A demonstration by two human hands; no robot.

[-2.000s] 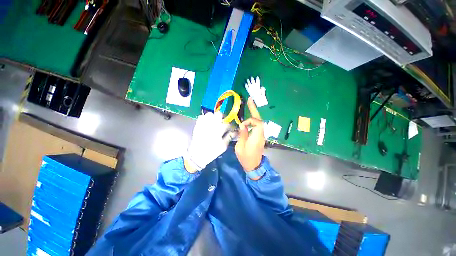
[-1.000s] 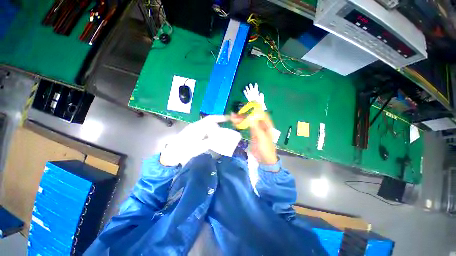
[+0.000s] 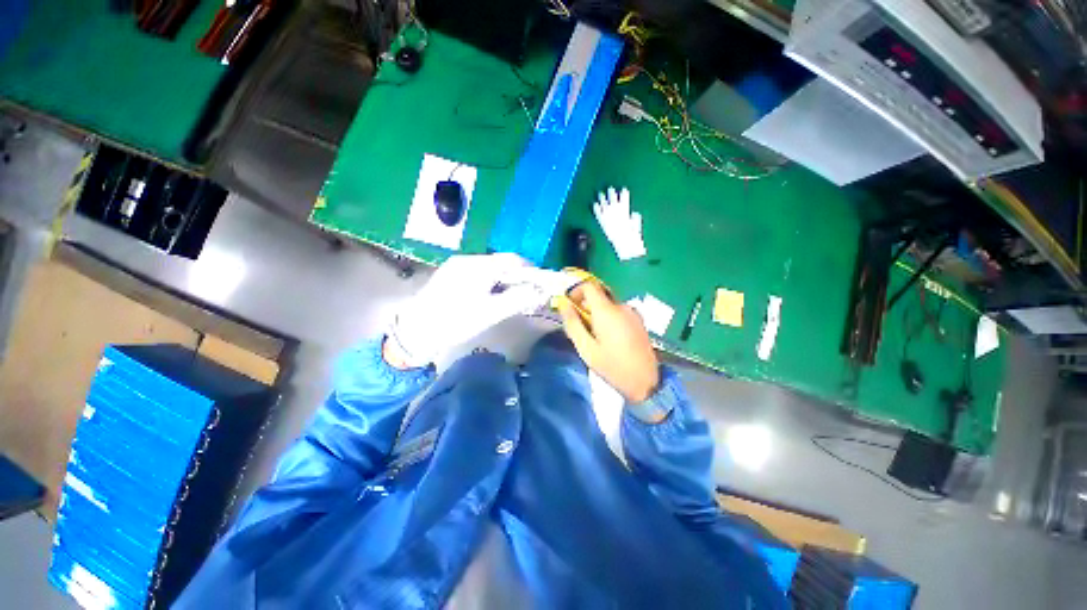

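Note:
My left hand [image 3: 465,307], in a white glove, is in front of my chest with its fingers pinched. A white paper label [image 3: 515,341] shows below its fingers, blending with the glove. My right hand [image 3: 614,342] is bare and holds a yellow tape roll [image 3: 587,284], mostly hidden behind its fingers. The fingertips of both hands meet at the roll; whether a strip of tape lies between them cannot be told.
The green bench ahead bears a long blue pack [image 3: 551,161], a mouse [image 3: 449,203], a spare white glove [image 3: 620,223], white slips [image 3: 651,313], a marker [image 3: 693,318], a tan pad [image 3: 728,307] and a white strip [image 3: 770,328]. Blue packs [image 3: 131,465] stand at lower left.
The yellow ring was upright and open to view; it is now turned and mostly covered by my right fingers. My left hand has drawn lower and flatter, with the white label showing under it.

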